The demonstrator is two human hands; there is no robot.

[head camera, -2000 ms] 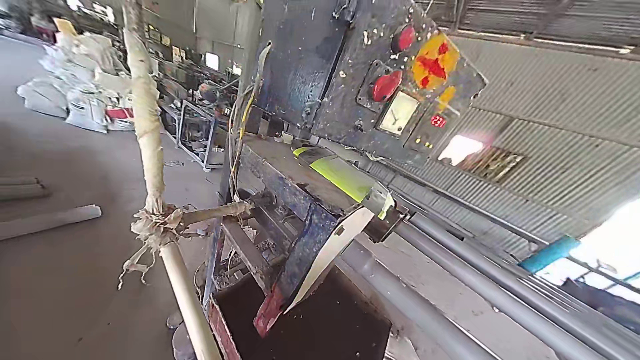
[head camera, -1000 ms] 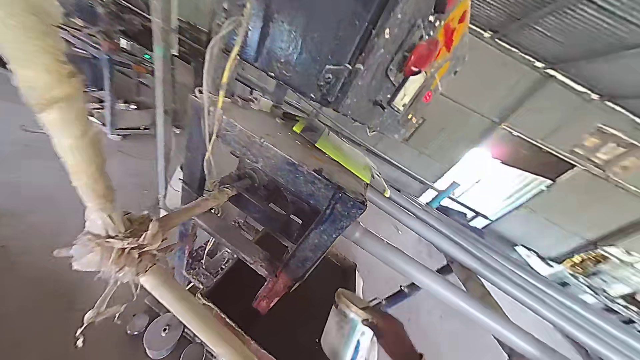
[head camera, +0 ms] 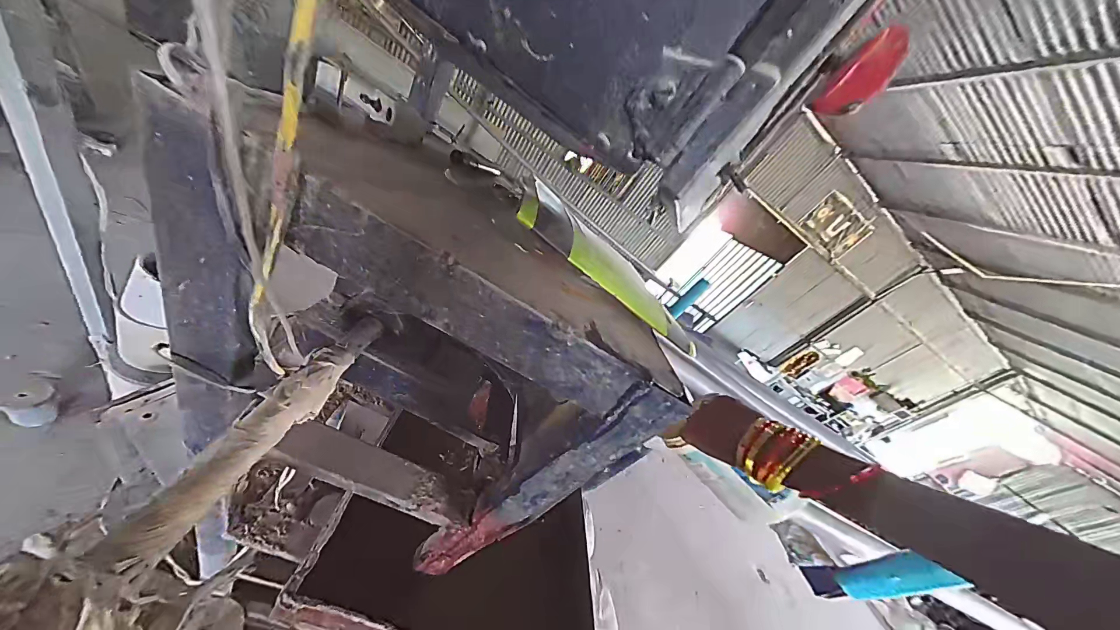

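Note:
My right hand (head camera: 713,427) reaches in from the right edge, with red and gold bangles (head camera: 777,453) at the wrist. It is at the outer corner of a worn metal bench (head camera: 490,302), near the top edge of a pale sheet or panel (head camera: 682,542). Its fingers are mostly hidden, so whether it grips anything cannot be told. A yellow-green and clear plastic sheet (head camera: 617,284) lies along the bench's far edge. Below the corner, a metal bracket (head camera: 560,477) slopes down to a red tip. My left hand is not in view.
A wrapped pole (head camera: 254,437) crosses at lower left. Yellow and grey cables (head camera: 284,157) hang before the bench. A dark metal cabinet (head camera: 595,61) with a red knob (head camera: 862,70) is overhead. A dark open box (head camera: 420,560) sits under the bracket, and a blue object (head camera: 906,575) lies under my forearm.
The view has moved closer to the bench and tilted. A hand appears low in the frame one second ago beside a pale object; now my right hand is at the bench corner.

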